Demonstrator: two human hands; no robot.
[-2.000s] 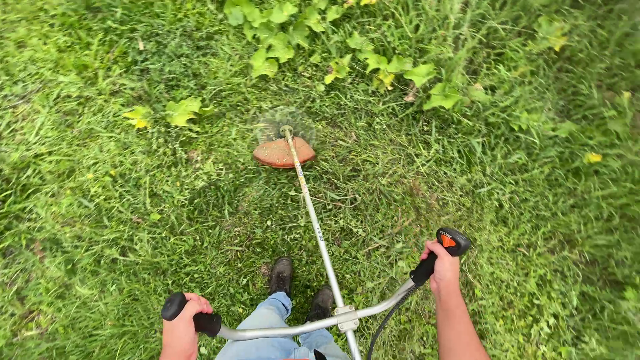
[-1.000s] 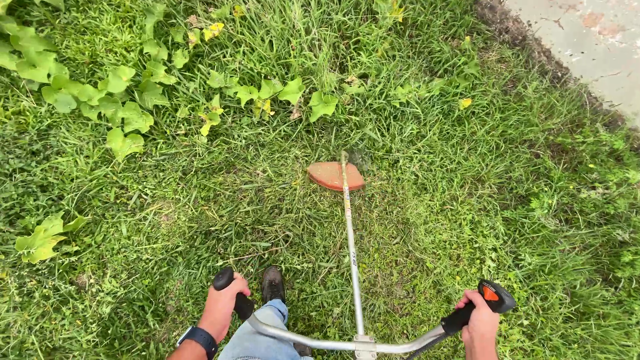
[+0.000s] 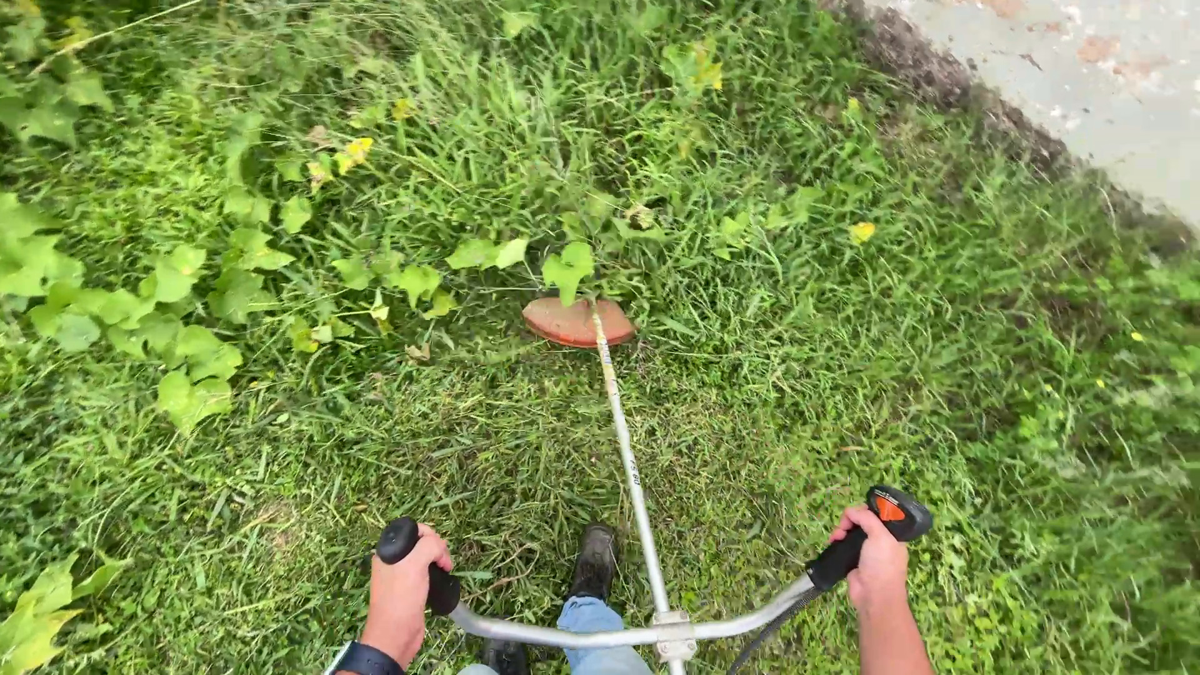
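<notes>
My left hand is closed around the black left grip of a brush cutter's handlebar. On the other side, my right hand holds the black control grip, which has an orange switch at its top. A clamp joins the bar to the silver shaft. The shaft runs forward to an orange-red guard low in the grass, partly under a broad leaf. The cutting head is hidden by the guard and plants.
Broad-leaved vines spread through the grass at the left. Taller grass stands ahead of the guard. A pale concrete surface with a dark dirt edge lies at the upper right. My dark boots are on short, cut-looking grass.
The guard has moved forward, up to the vine leaves ahead. Both hands have stayed on the grips. The view has shifted, and the pale surface absent from the oldest frame now shows.
</notes>
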